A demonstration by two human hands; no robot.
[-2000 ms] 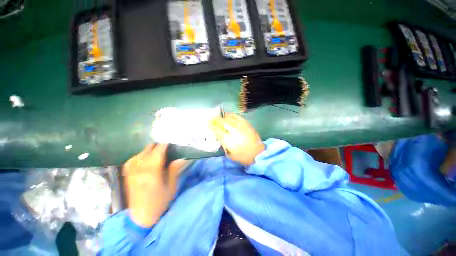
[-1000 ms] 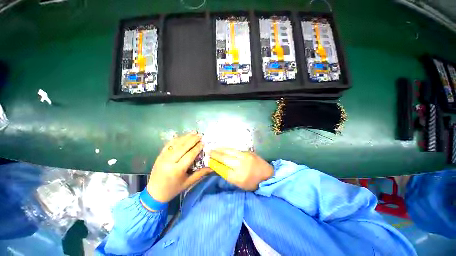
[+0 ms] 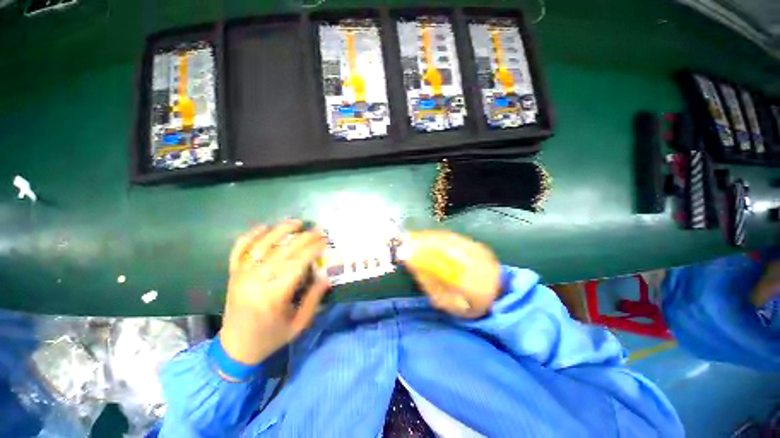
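A phone mid-frame (image 3: 361, 248) lies sideways at the bench's near edge, its upper part white with glare. My left hand (image 3: 272, 278) grips its left end, fingers over the top edge and thumb below. My right hand (image 3: 452, 272) is at its right end and holds a yellow hand tool (image 3: 438, 263), its pale tip at the phone's right end. Whether a cable is on the phone cannot be told. Behind, a black foam tray (image 3: 265, 101) holds several phones upright in slots, one slot being empty. A black coaxial cable bundle (image 3: 492, 186) with gold ends lies before the tray.
White scraps (image 3: 150, 297) lie at the left. Black and striped parts (image 3: 697, 190) and another tray with phones (image 3: 734, 115) are at the right. A neighbour's blue sleeve (image 3: 718, 310) is at the right edge. Plastic bags (image 3: 107, 355) are below left.
The view has shifted, so the tray appears further left. My right hand has moved from over the phone to its right end, showing more of the phone's near side. My left hand stays at the left end.
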